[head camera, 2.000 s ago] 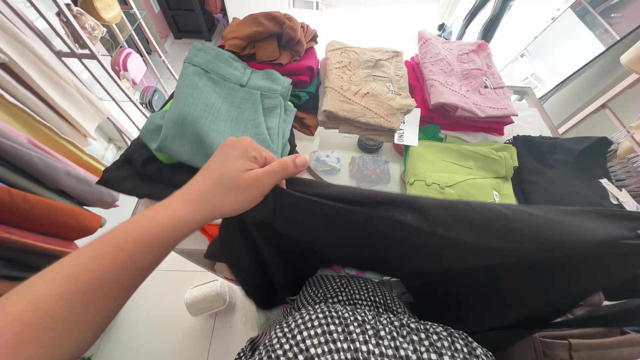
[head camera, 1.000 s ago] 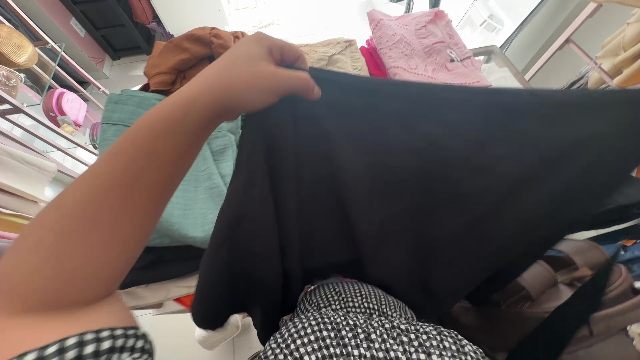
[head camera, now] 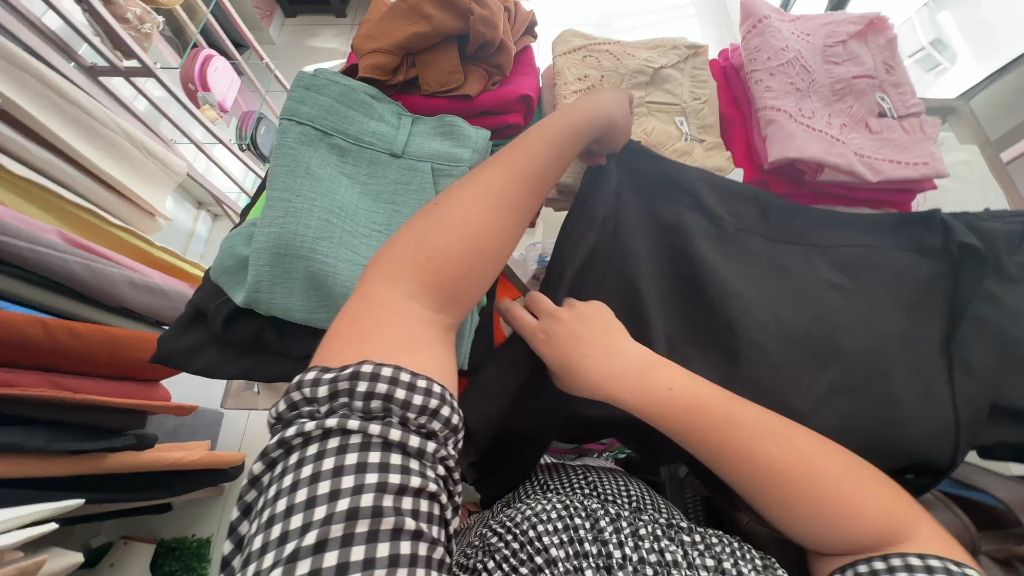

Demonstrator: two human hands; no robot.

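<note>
A large black cloth garment (head camera: 760, 304) with a seamed band hangs spread across the middle and right of the view. At its upper left corner, my left hand (head camera: 604, 124) is closed on the edge, raised in front of a stack of beige garments. Lower down, my right hand (head camera: 572, 340) grips the left side edge of the same garment with bent fingers. Part of the cloth falls below the right hand toward my checked clothing. The garment's far right end runs out of view.
Folded green-teal trousers (head camera: 360, 184) lie over black cloth at left. Behind are a brown garment (head camera: 444, 44) on magenta ones, beige tops (head camera: 672, 88) and pink tops (head camera: 840, 96). Fabrics in many colours (head camera: 80, 336) line the left side, below a rack with glass shelves.
My right hand has come into view and taken hold of the black garment's side edge. My left hand still holds the upper corner. The view has shifted.
</note>
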